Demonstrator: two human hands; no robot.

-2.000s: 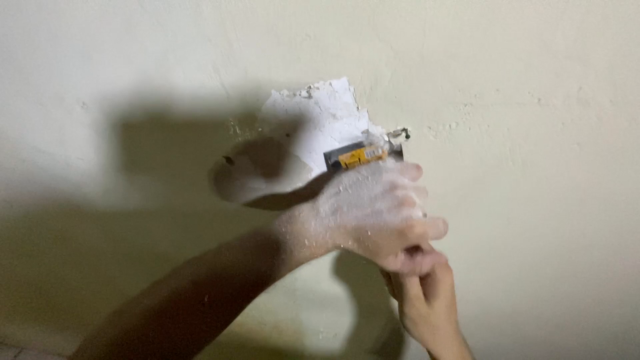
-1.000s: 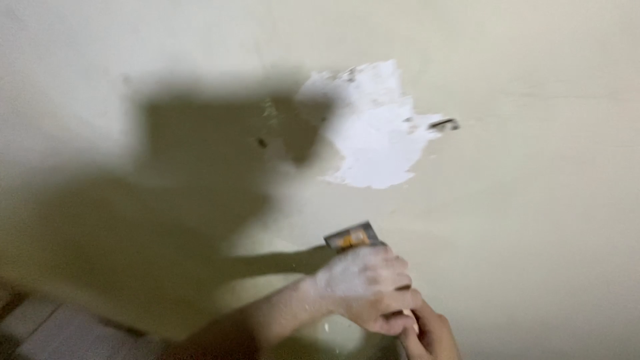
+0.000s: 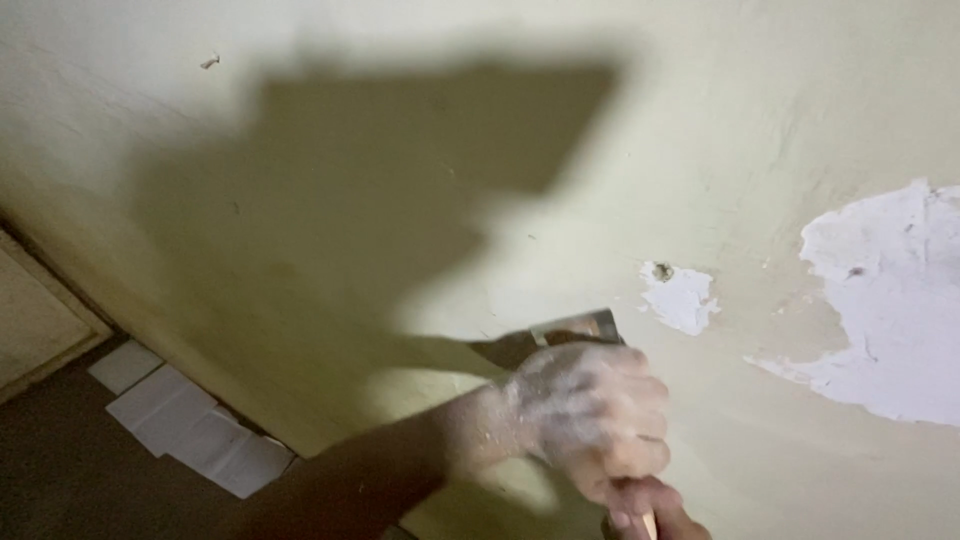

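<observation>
My left hand point(image 3: 600, 420), coated with white dust, is closed around a scraper point(image 3: 581, 326). The tool's wide metal blade, with a label on it, shows beyond the knuckles and lies at or close to the painted wall point(image 3: 735, 90). Below it, my right hand point(image 3: 649, 510) grips the lower end of the light-coloured handle, touching my left hand. Right of the blade is a small bare white patch point(image 3: 682, 300) with a hole at its top. Most of the handle is hidden by my fingers.
A larger bare white patch point(image 3: 892, 322) with ragged edges reaches the right side of the view. At the lower left, pale flat sheets point(image 3: 191, 420) lie on the dark floor point(image 3: 52, 457) along the wall's foot, near a framed panel point(image 3: 41, 315). A broad shadow covers much of the wall.
Two seconds ago the scraper was at a large white patch; a second later it was below that patch. Both hands keep hold of it, now by a small patch. The view has shifted strongly.
</observation>
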